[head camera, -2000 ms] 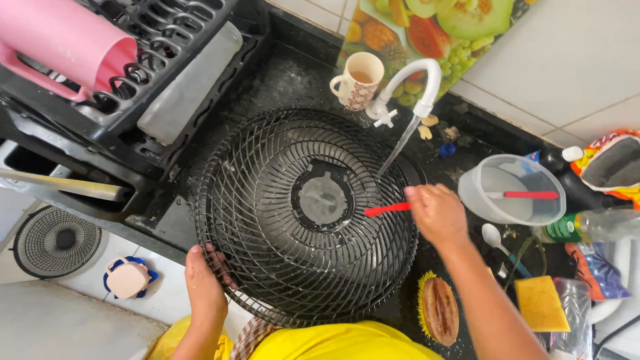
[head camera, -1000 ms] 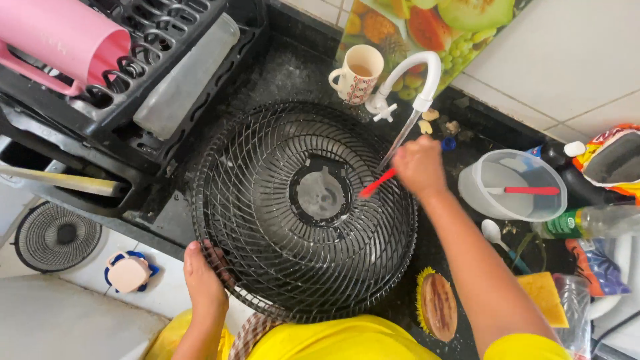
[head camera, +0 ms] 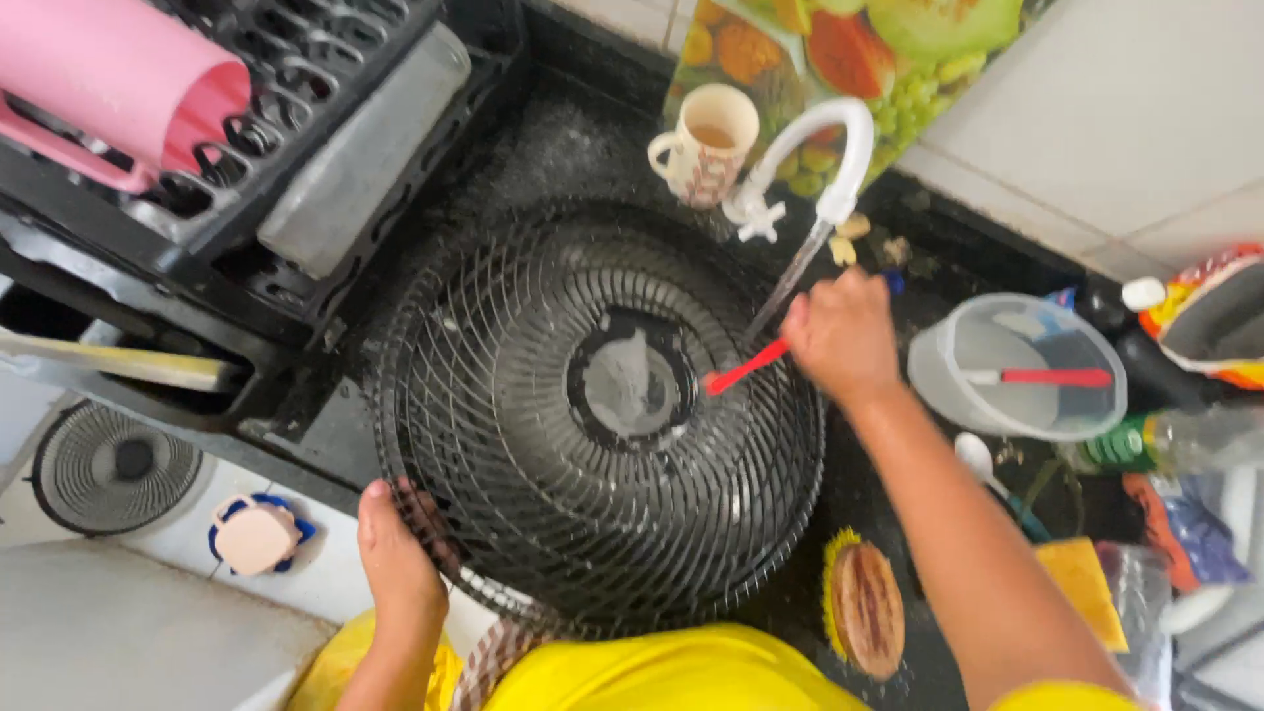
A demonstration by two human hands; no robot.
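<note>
A black fan grille (head camera: 513,474), wet and domed, lies over the sink beneath a white faucet (head camera: 844,168) with water running from it. My left hand (head camera: 400,553) grips the grille's rim at the lower left, its fingers partly hidden under the wires. In my right hand (head camera: 844,336) is a red-handled brush (head camera: 746,367), its end at the wires just right of the grille's round center; the bristles are hard to make out. A wooden scrub brush with yellow bristles (head camera: 869,610) lies to the lower right of the grille.
A black dish rack (head camera: 188,257) with a pink pitcher (head camera: 118,79) stands at left. By the faucet is a patterned mug (head camera: 713,148). At right are a plastic tub (head camera: 1017,395), a bottle (head camera: 1175,441) and a yellow sponge (head camera: 1081,588). Another grille (head camera: 118,464) lies lower left.
My right hand has moved up toward the faucet since the earliest frame, the red-handled brush still in it. My left hand has stayed at the grille's rim.
</note>
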